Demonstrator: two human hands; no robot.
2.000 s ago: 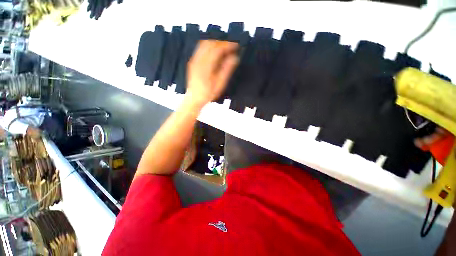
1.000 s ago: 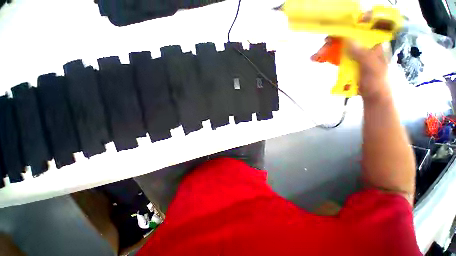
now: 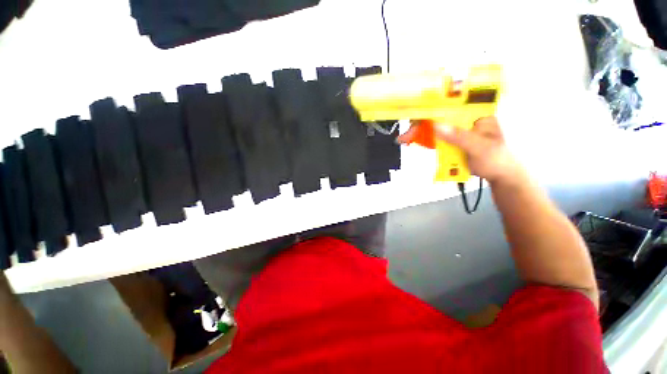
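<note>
My right hand [image 3: 479, 146] grips the handle of a yellow hot glue gun [image 3: 417, 95] with an orange-red trigger. Its barrel points left, over the right end of the row of black fabric pieces [image 3: 212, 146], and hides part of the last ones. The pieces overlap along the white table [image 3: 146, 256]. A small pale rectangle [image 3: 334, 129] shows on one piece near the right end; another, fainter one lies beside it, under the gun's thin wire stand. My left hand is not in view; only part of the left forearm shows at the lower left edge.
More black pieces [image 3: 212, 18] lie at the table's far side. A crumpled clear plastic bag [image 3: 618, 80] is at the right. A thin black cord runs behind the gun. A cardboard box [image 3: 150, 314] with black and white-green scraps stands below the table edge. A wire rack [image 3: 614, 234] is at the lower right.
The view has swung to the table's right end, and my left hand has left the picture. Since one second ago, the glue gun has moved down and left over the last pieces.
</note>
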